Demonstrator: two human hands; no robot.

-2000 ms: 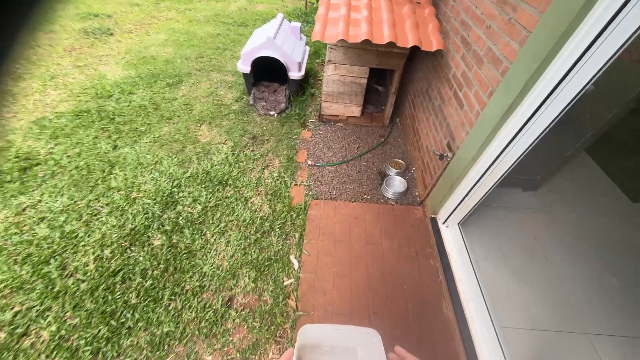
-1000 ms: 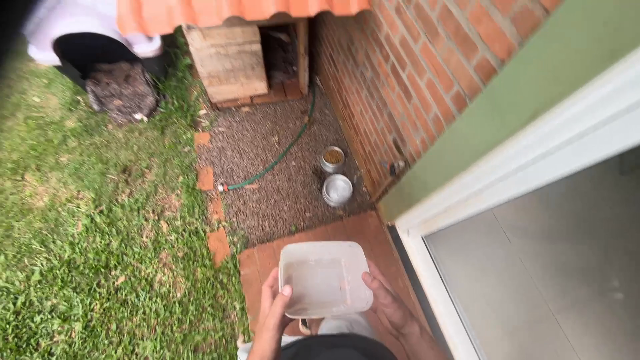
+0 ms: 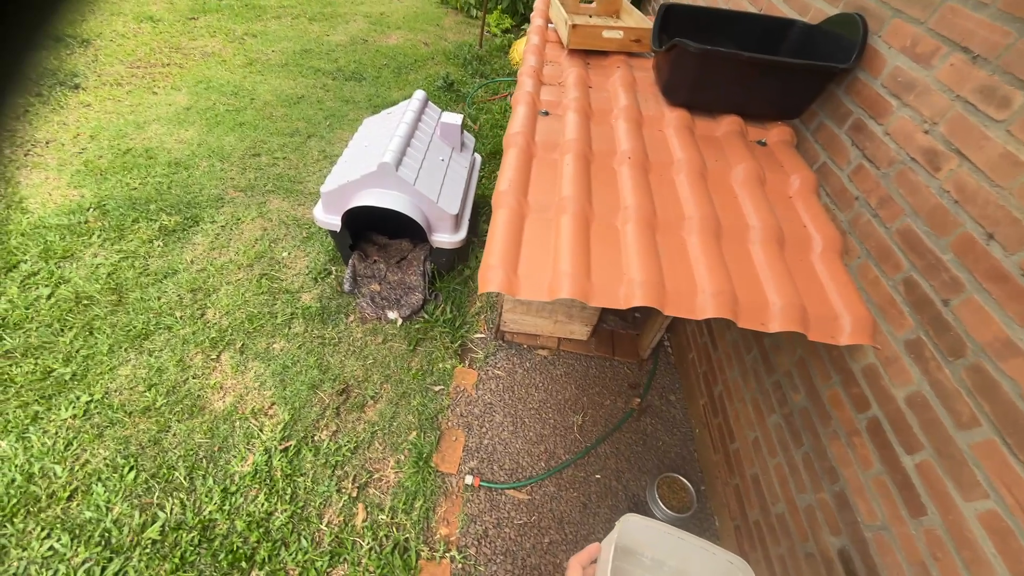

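Observation:
At the bottom edge of the head view, a whitish plastic container (image 3: 668,550) shows only its upper part. Fingers of my left hand (image 3: 583,560) hold its left side. My right hand is out of view. Just beyond the container, a metal bowl (image 3: 673,496) with brown kibble stands on the gravel by the brick wall. A green garden hose (image 3: 568,462) curves across the gravel from the wooden doghouse (image 3: 550,319), its end lying near the grass edge. The second metal bowl is not visible, perhaps behind the container.
An orange corrugated roof (image 3: 640,200) covers the doghouse and bears a black plastic tub (image 3: 744,80) and a wooden crate (image 3: 604,34). Left of it, a plastic doghouse (image 3: 400,168) with a dark mat (image 3: 390,280) stands on grass. A brick wall (image 3: 920,320) bounds the right side.
The view has tilted up and come closer to the doghouses. My right hand, seen on the container one second ago, has left the view. The container now sits lower in view.

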